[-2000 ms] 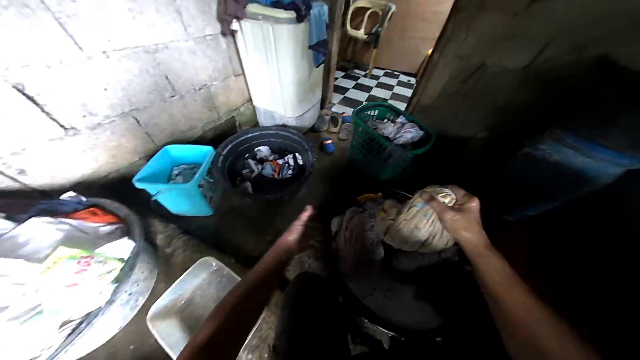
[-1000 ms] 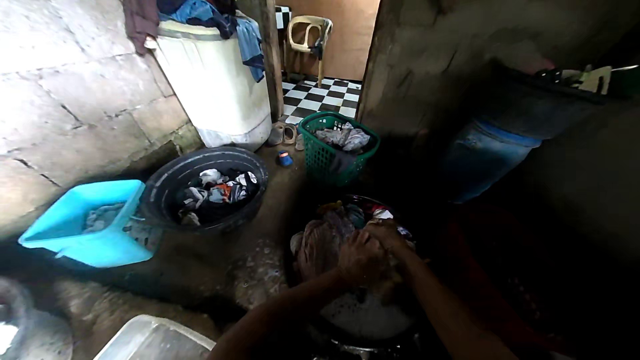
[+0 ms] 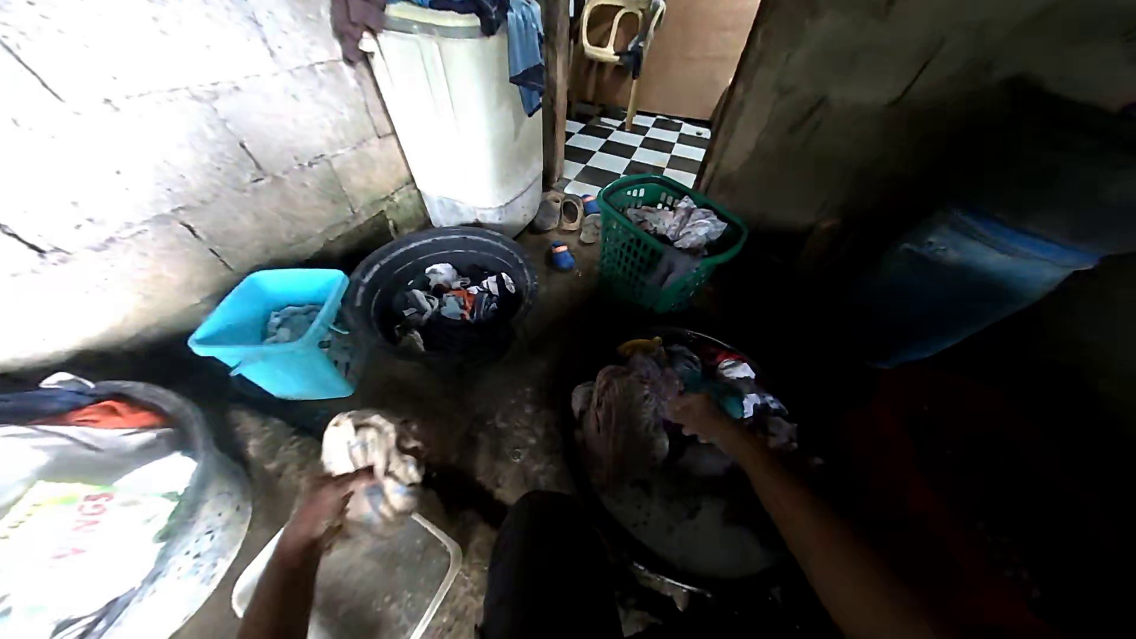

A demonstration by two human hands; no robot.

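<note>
A bunched pale, patterned cloth (image 3: 373, 457) is gripped in my left hand (image 3: 333, 506), above the far edge of a translucent white plastic basin (image 3: 382, 577). My right hand (image 3: 701, 415) reaches over the large dark washtub (image 3: 626, 546) and touches the wet laundry there; whether its fingers hold any of it cannot be told. In that tub a brownish-pink garment (image 3: 621, 408) lies at the left of the heap, with teal, red and white pieces beside it, and cloudy water (image 3: 692, 524) fills the near part.
A turquoise bin (image 3: 293, 359), a black tub of clothes (image 3: 444, 244) and a green laundry basket (image 3: 657, 275) stand beyond my hands. At the left is a large basin (image 3: 226, 506) with clothes and a printed plastic bag. A white drum (image 3: 461, 115), a blue container (image 3: 967, 284) and footwear (image 3: 561, 256) are farther off.
My hands were together over the washtub a second ago. My left hand has moved left, away from the tub, and now has the pale cloth; my right hand is still over the tub.
</note>
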